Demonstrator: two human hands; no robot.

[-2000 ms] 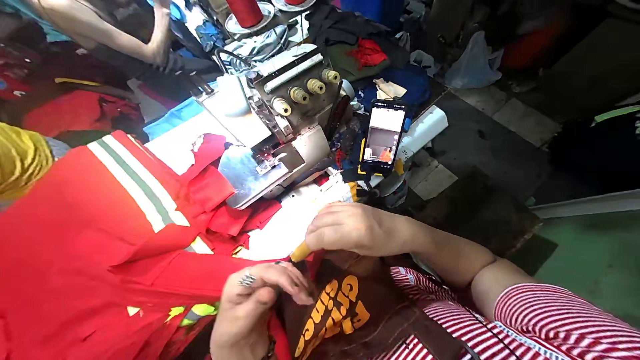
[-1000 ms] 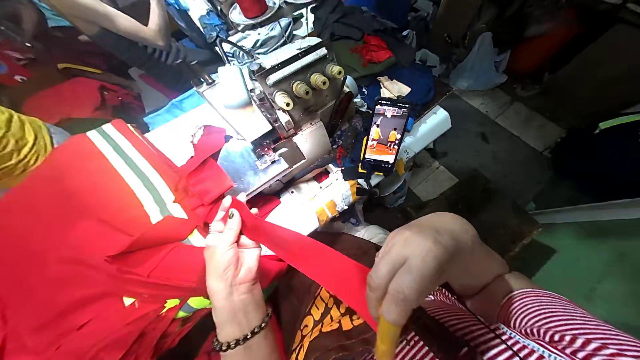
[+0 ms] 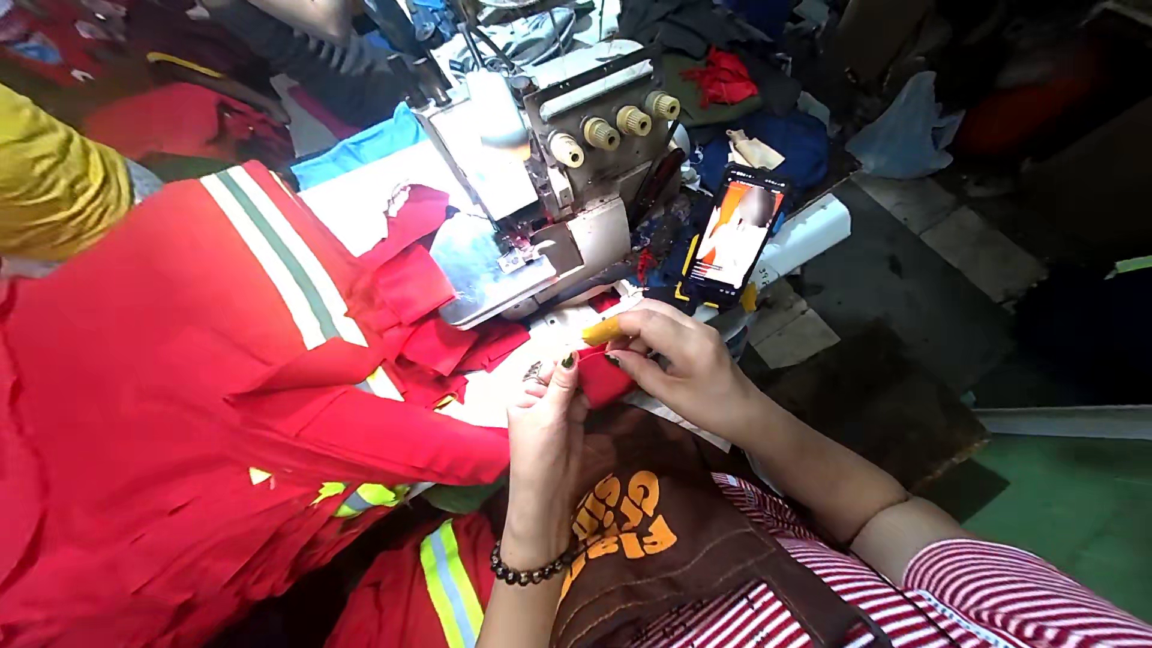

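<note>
My left hand [image 3: 551, 414] and my right hand [image 3: 679, 360] meet in front of the overlock sewing machine [image 3: 598, 135]. Between them they pinch a small red fabric piece [image 3: 605, 376] by its edge. A yellow covering wraps one right finger. Just beyond the hands is the machine's metal cloth plate [image 3: 490, 270], under a bright light. Red garment fabric [image 3: 162, 396] with reflective bands spreads over the left side, and folded red pieces [image 3: 418, 306] lie against the plate.
A lit phone [image 3: 733, 238] stands right of the machine beside a white cylindrical part [image 3: 805, 238]. Blue cloth [image 3: 360, 144] lies behind the white work surface. Other people's arms [image 3: 54, 175] show at upper left. A plastic bag [image 3: 904, 130] sits on the floor at upper right.
One second ago a long red strip stretched between my hands, with the right hand low near my lap. Now both hands are together by the machine, the right one having moved up and left.
</note>
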